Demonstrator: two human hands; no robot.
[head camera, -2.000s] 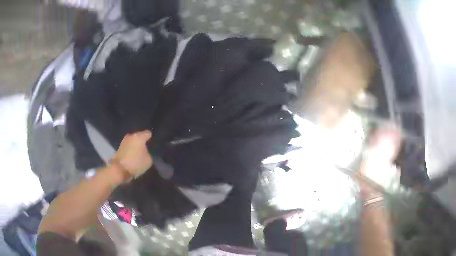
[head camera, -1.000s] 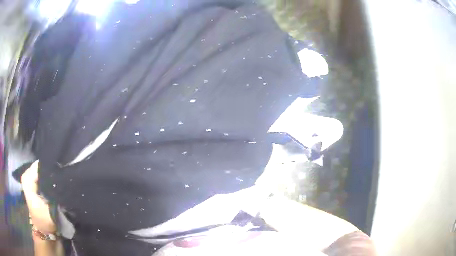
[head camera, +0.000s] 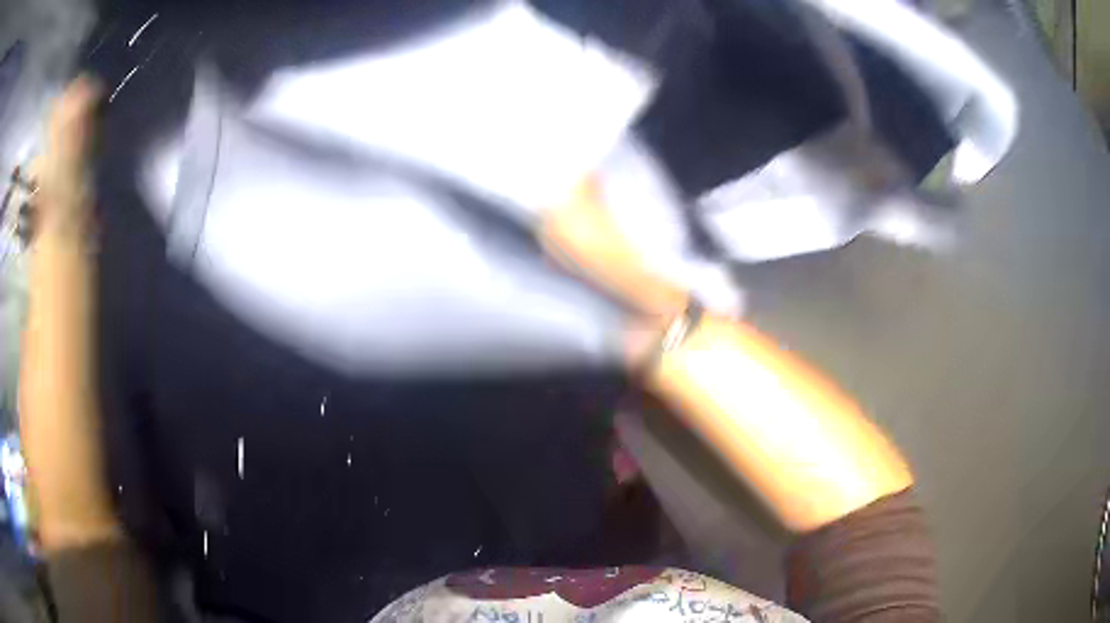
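A large black garment (head camera: 280, 450) with white lint specks fills the left and middle of the view. Its white to pale backing (head camera: 365, 268) faces up in broad blurred panels, crossed by a narrow dark strip. My right hand (head camera: 621, 250) lies on the pale panels near the middle; it is blurred, and whether the fingers grip the cloth cannot be told. My left hand (head camera: 76, 116) is at the upper left edge beside the black cloth, blurred; its grip cannot be told.
A grey surface (head camera: 998, 365) extends along the right side. More black cloth with pale parts (head camera: 779, 207) lies at the upper right. The wearer's patterned clothing (head camera: 572, 596) shows at the bottom edge.
The pale inside of the garment now shows broadly, where mostly black cloth showed before. My right hand has come into the middle, and my left hand is higher at the left edge.
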